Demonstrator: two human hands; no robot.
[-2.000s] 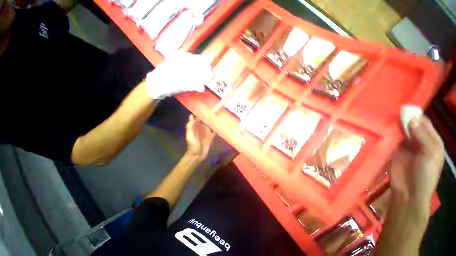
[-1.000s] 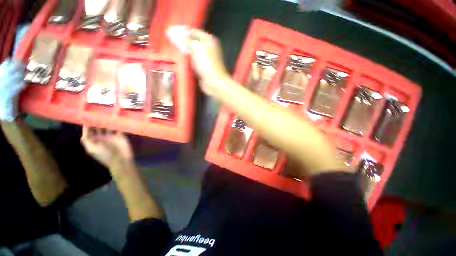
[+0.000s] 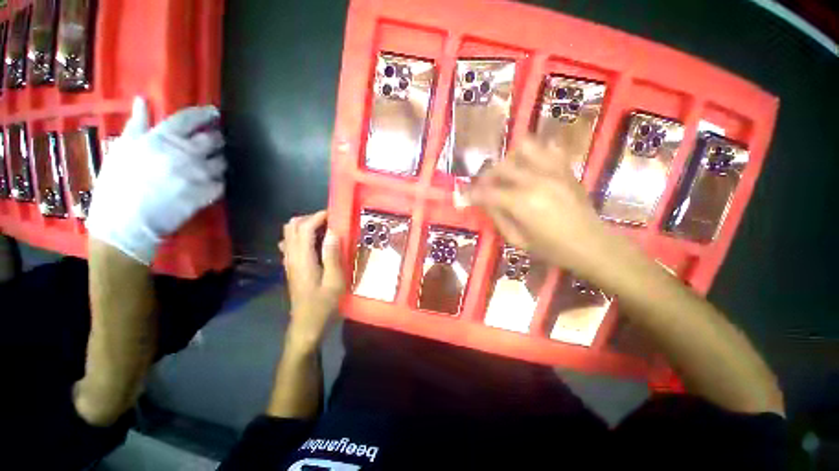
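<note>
A red-orange foam tray (image 3: 561,357) lies in front of me with two rows of pockets. Several closed phones (image 3: 398,133) with shiny gold-brown covers lie in them, camera rings toward the far side. My right hand (image 3: 538,202) is over the tray's middle, slightly blurred, pinching a small white wipe (image 3: 462,192) near the lower end of a top-row phone (image 3: 480,115). My right forearm hides part of the lower right pockets. My left hand (image 3: 311,267) rests against the tray's left edge, holding no separate object, fingers loosely bent.
A second foam tray (image 3: 158,55) with closed phones lies at the left. A neighbour's white-gloved hand (image 3: 164,179) is on its right part. The dark green bench mat (image 3: 274,120) shows between the trays. A pale bench edge curves at the top right.
My hands have left the other tray, now at the left by the gloved neighbour. My right hand has moved over the tray in front of me, my left hand to its edge. The view has shifted.
</note>
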